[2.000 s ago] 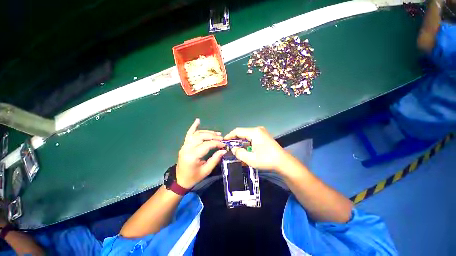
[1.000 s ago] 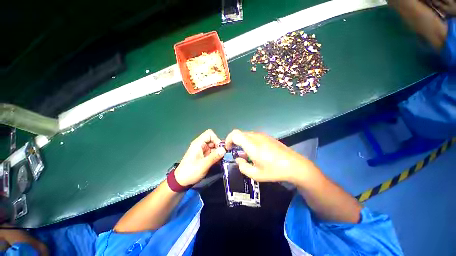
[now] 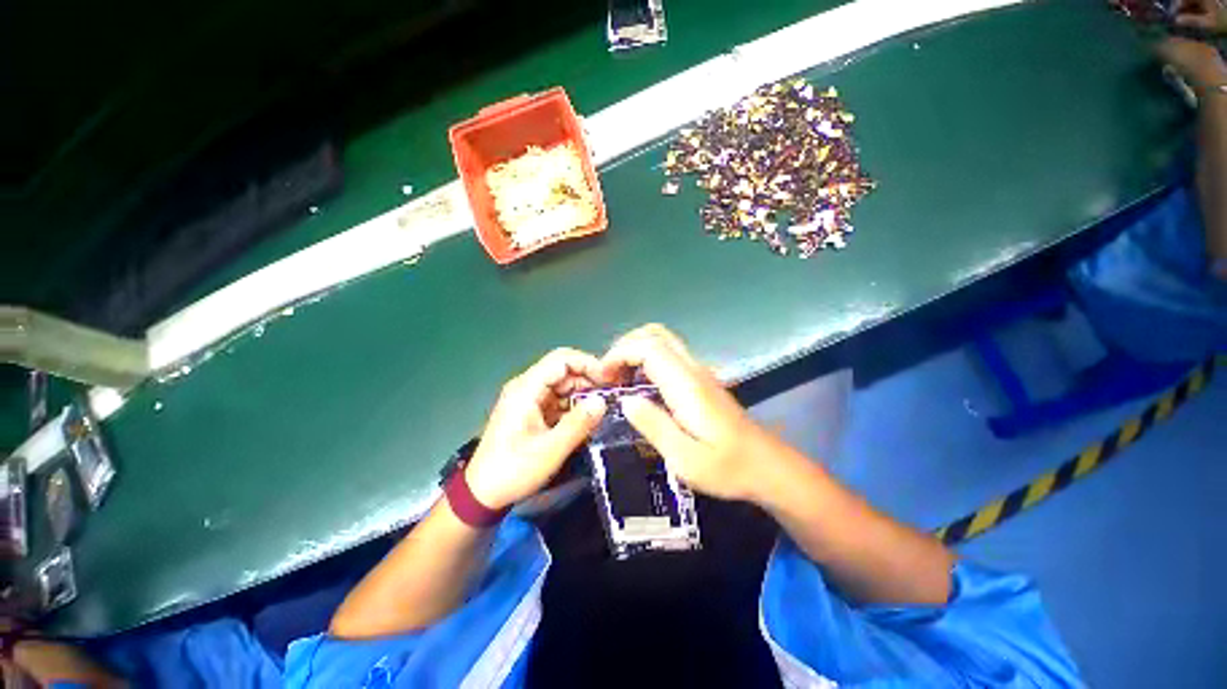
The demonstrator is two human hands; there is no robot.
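A phone unit [image 3: 643, 487], silver-edged with a dark centre, is at the bench's near edge over my lap, its top end between my hands. My left hand [image 3: 536, 424] holds the top left corner with thumb and bent fingers. My right hand [image 3: 686, 415] holds the top right, thumb on the upper face and fingers curled over the end. Any small part under the fingertips is hidden. A heap of small dark, gold and pale components [image 3: 778, 168] lies on the green bench. An orange-red bin [image 3: 501, 252] left of it holds small cream-white pieces.
Beyond the white belt edge strip [image 3: 303, 273], another phone unit [image 3: 635, 23] lies on the belt. Several phone units [image 3: 89, 458] lie at the far left. A person's arm [image 3: 1204, 148] is at the right, beside a blue stool frame [image 3: 1002, 390].
My fingers have closed in around the phone's top end, with both thumbs now on it. The blue patch seen there a second ago is covered. The phone on the belt has shifted right.
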